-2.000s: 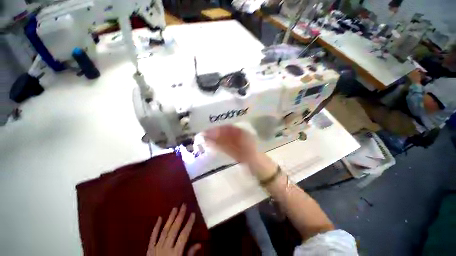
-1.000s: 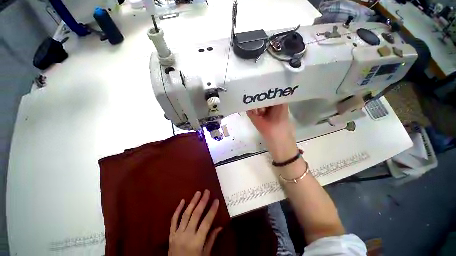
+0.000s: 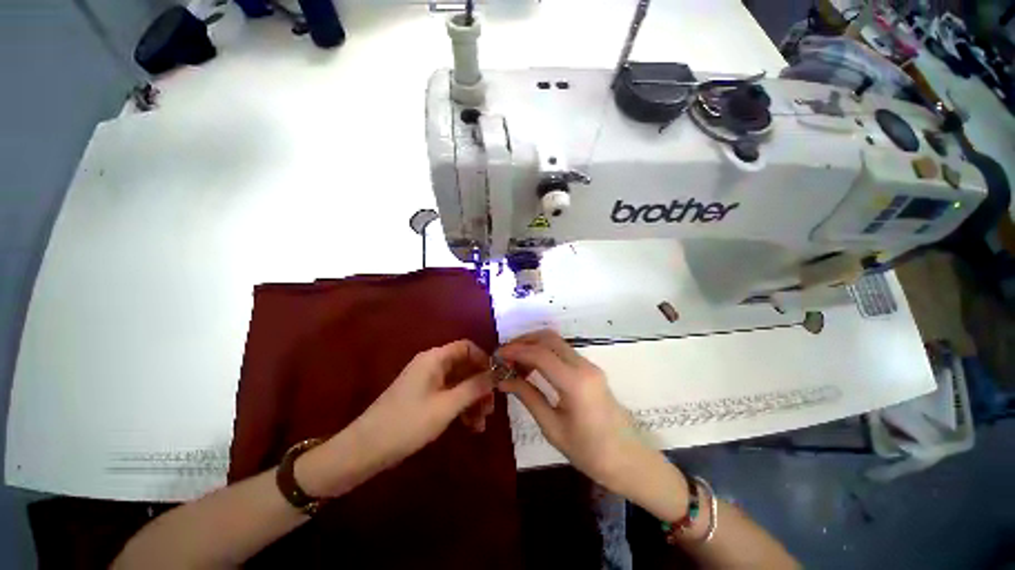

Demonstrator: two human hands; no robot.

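Observation:
Dark red cloth (image 3: 356,367) lies on the white table, its top right corner at the lit needle area of the white brother sewing machine (image 3: 668,189). My left hand (image 3: 451,390) and my right hand (image 3: 562,395) meet over the cloth's right edge, below the needle. Their fingertips pinch a small metallic round object (image 3: 501,369) between them; it may be a bobbin or its case, too small to tell. The presser foot (image 3: 483,271) is small and partly lost in violet light.
A small brown piece (image 3: 668,312) lies on the machine bed. Ruler marks (image 3: 735,410) run along the table's front edge. A dark blue spool (image 3: 323,22) and a black object (image 3: 174,40) stand at the back left. A white bin (image 3: 929,406) is at the right.
My right hand has come from under the machine head to the cloth's edge. My left hand has risen from flat on the cloth to meet it. The small metallic object now shows between them.

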